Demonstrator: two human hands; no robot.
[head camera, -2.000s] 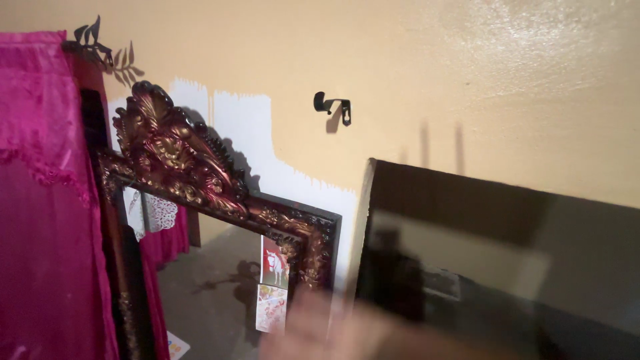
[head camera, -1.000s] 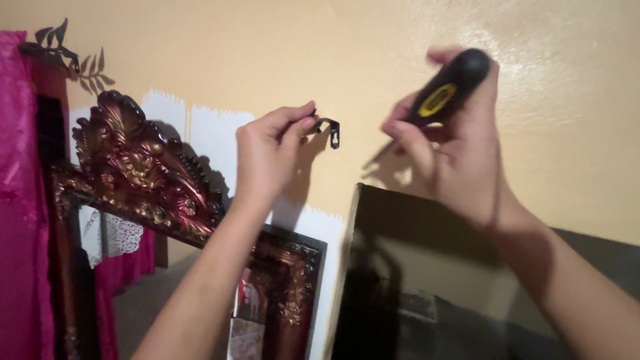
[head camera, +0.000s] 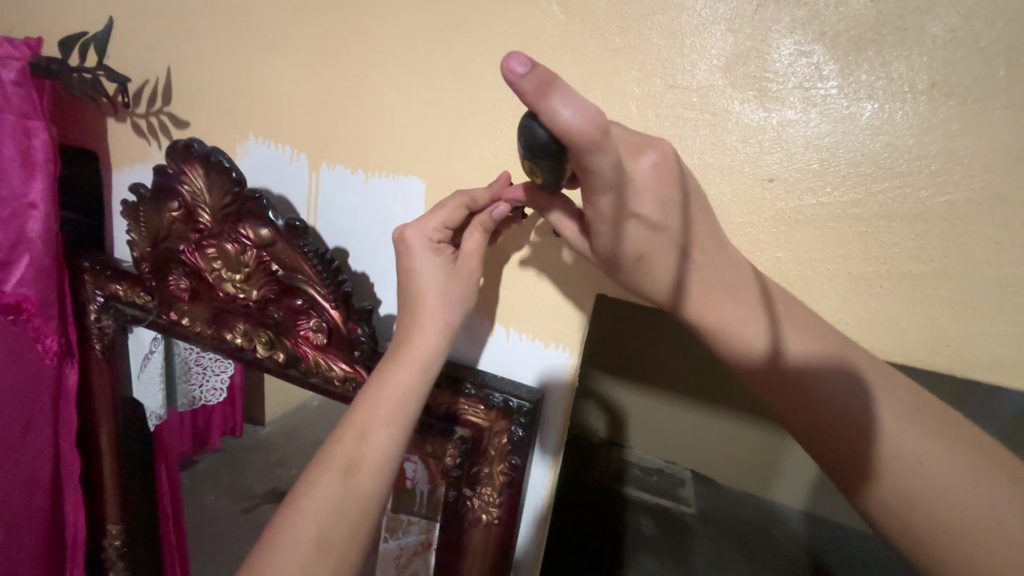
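Observation:
My left hand (head camera: 448, 240) pinches the small black metal bracket (head camera: 520, 213) against the painted wall; most of the bracket is hidden behind fingers. My right hand (head camera: 624, 184) holds a screwdriver by its black handle (head camera: 541, 152), which has a yellow mark. The handle stands over the bracket, with the right fingers close to the left fingertips. The screwdriver's shaft and tip are hidden behind the hands.
Below left, a carved dark red and gold mirror frame (head camera: 264, 296) leans by the wall. Pink curtains (head camera: 36, 240) and a dark leafy ornament (head camera: 84, 72) are at far left. A dark glossy panel (head camera: 640, 360) stands under my right arm.
Both hands have come up to the bracket, which earlier sat on the wall untouched. Since one second ago, the screwdriver has moved left from beside the bracket to over it.

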